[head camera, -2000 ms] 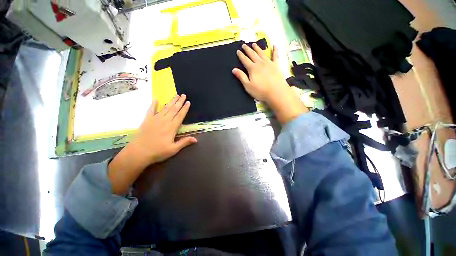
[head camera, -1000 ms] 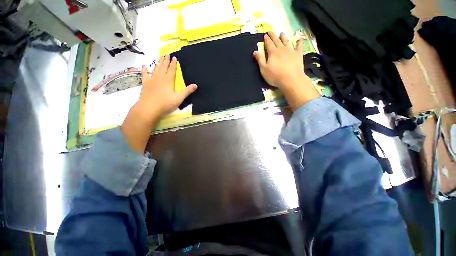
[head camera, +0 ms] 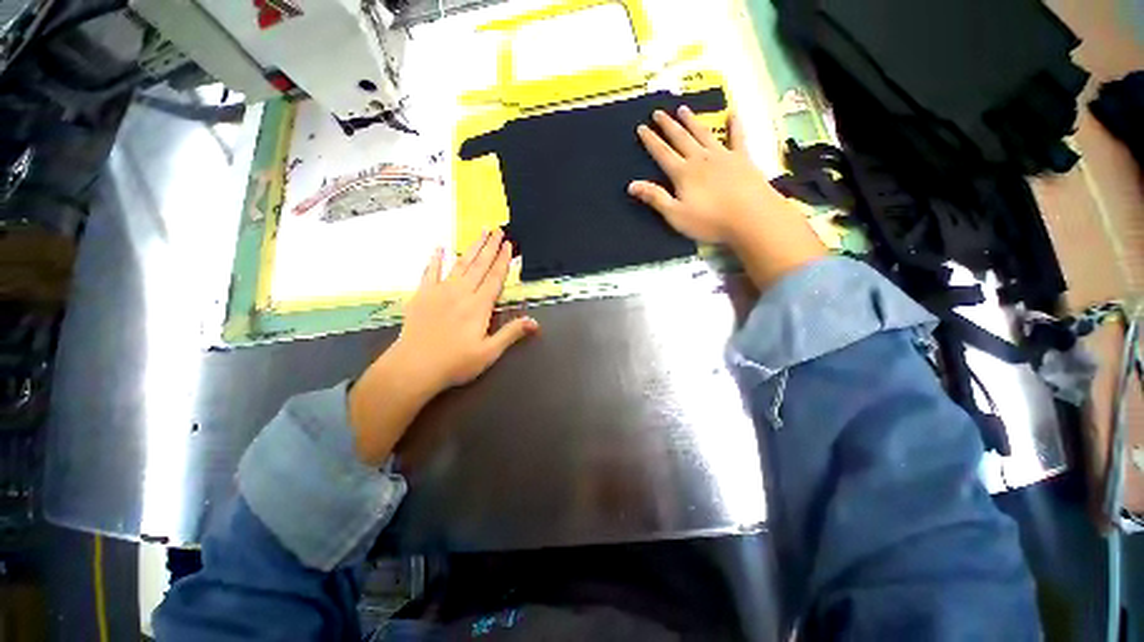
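A black fabric panel (head camera: 590, 188) lies flat on the yellow part of the sewing template (head camera: 282, 299), with a tab projecting at its upper left. My right hand (head camera: 709, 182) rests flat on the panel's upper right, fingers apart. My left hand (head camera: 458, 320) lies palm down at the panel's lower left corner, its fingertips at the panel's edge and its thumb over the metal table. The yellow template flap (head camera: 575, 90) with its rectangular window lies behind the panel. Neither hand is closed on anything.
The white machine head (head camera: 301, 57) stands over the template's upper left. A stack of black panels (head camera: 941, 75) lies at the upper right, with black straps (head camera: 953, 238) hanging below it. The shiny metal table (head camera: 602, 414) is in front, and a pale cord (head camera: 1123, 414) hangs at the far right.
My left hand has moved down from the panel's upper left side to its lower left corner. The upper left tab shows again. The camera view has shifted.
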